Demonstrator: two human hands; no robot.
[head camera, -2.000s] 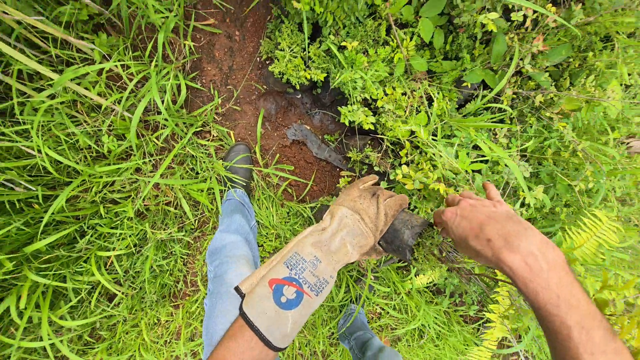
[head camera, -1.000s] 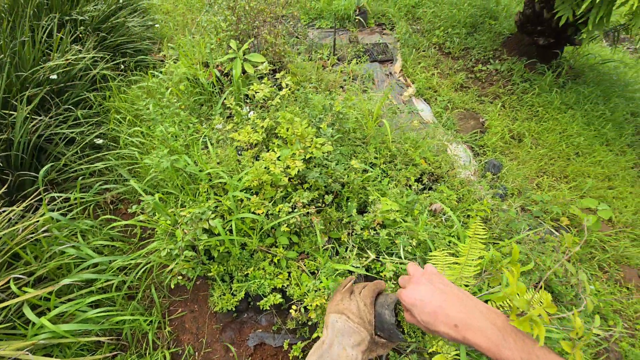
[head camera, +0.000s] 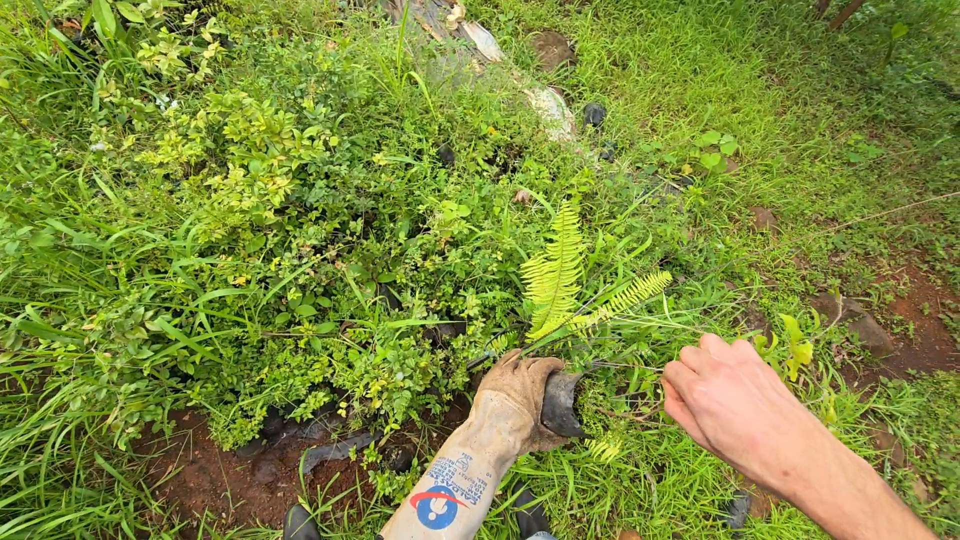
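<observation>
My left hand, in a soiled leather work glove with a printed cuff, grips a black plastic nursery bag tilted on its side, its top facing right. Small greenery and thin stems come out of the bag's mouth. Beside it, my bare right hand is closed on thin stems that run left toward the bag. Yellow-green fern fronds stand just above my gloved hand; whether they grow from this bag I cannot tell.
Dense low plants fill the left and middle, with dark bags among them. Bare red soil lies at the lower left, with a torn black plastic strip. Stones sit at the right. My boots are at the bottom edge.
My right hand has moved away from the bag to the right, with thin stems now stretched between them. My left hand keeps hold of the bag. The view has shifted strongly.
</observation>
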